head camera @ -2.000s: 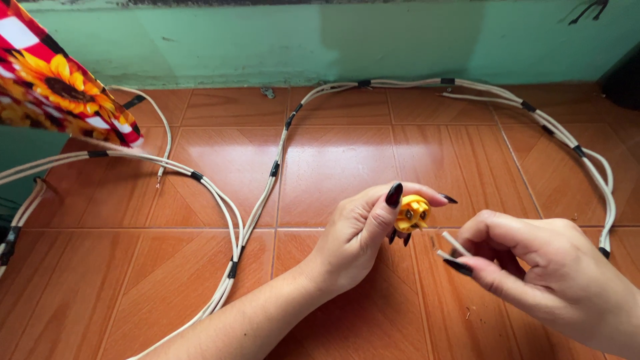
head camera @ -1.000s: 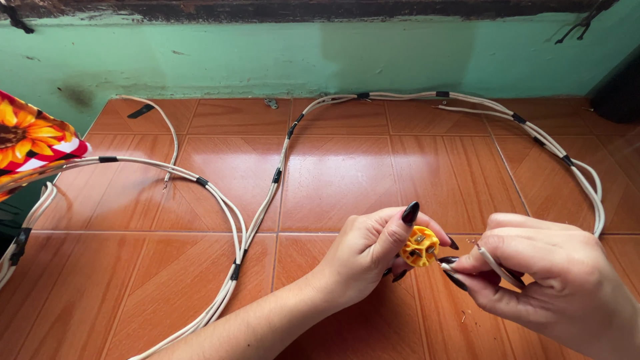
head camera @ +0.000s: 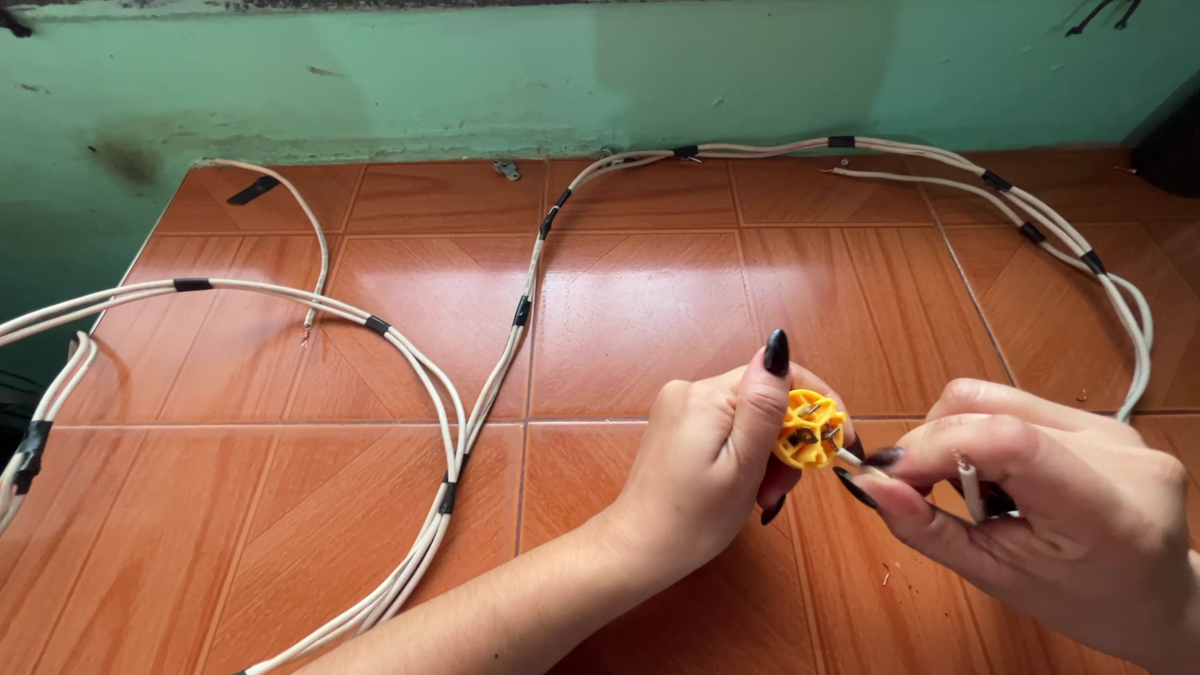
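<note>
My left hand (head camera: 712, 450) grips a round yellow plastic electrical fitting (head camera: 810, 429), its open face with metal contacts turned up toward me. My right hand (head camera: 1022, 487) pinches a short white insulated wire (head camera: 864, 465) between thumb and forefinger, close to the fitting. One end of that wire meets the fitting's right edge; whether it sits inside cannot be told. A second white end with bare copper strands (head camera: 967, 478) sticks up between the right fingers.
Long white paired cable (head camera: 412, 352), bound with black tape, loops over the tiled surface (head camera: 637, 337) at left, back and right. A loose wire with a bare copper end (head camera: 319, 234) lies back left. A small metal piece (head camera: 507, 170) lies by the green wall; a dark object (head camera: 1167, 141) stands back right.
My right hand has brought a wire end up to the fitting's edge; two seconds ago it was apart. The fitting's open face has turned upward. The sunflower-patterned cloth at left has left the view.
</note>
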